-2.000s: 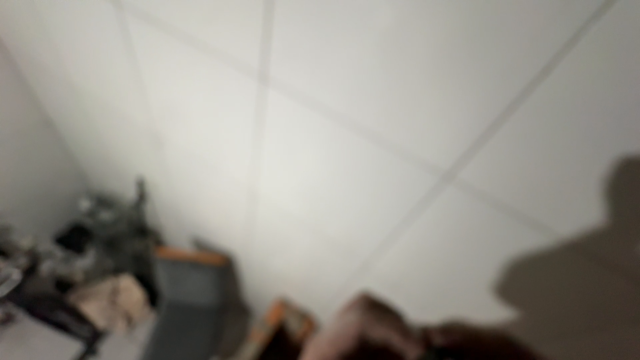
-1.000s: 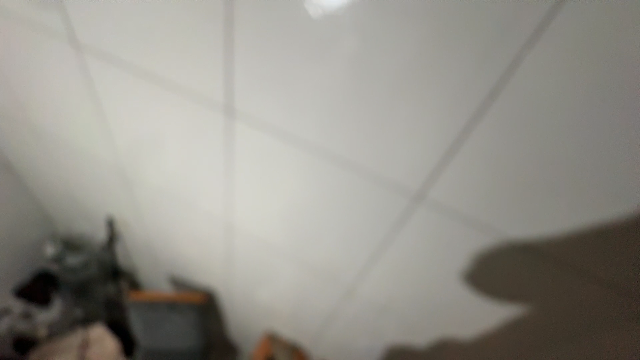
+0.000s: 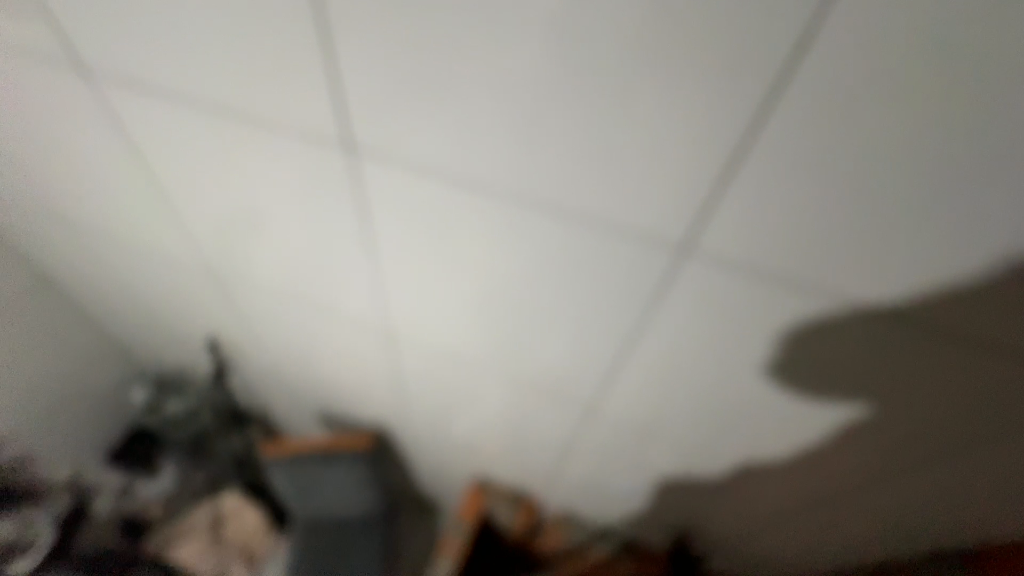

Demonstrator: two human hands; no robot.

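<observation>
Neither my left hand nor my right hand can be made out, so what they hold or touch is hidden. A large pale surface with dark straight seams [image 3: 520, 192] fills most of the blurred view. At its lower edge stands a grey, box-like object with an orange top edge [image 3: 328, 496]. Right of it is an orange-brown object with a dark middle [image 3: 472, 520], cut off by the bottom of the frame.
A dark jumble of things [image 3: 200, 432] lies at the lower left, with a beige piece [image 3: 220, 532] in front of it. A broad brown-grey shadow [image 3: 896, 416] falls across the pale surface at the right.
A skin-coloured shape, perhaps part of a hand, stood at the bottom edge two seconds ago and no longer shows. The view has swung somewhat.
</observation>
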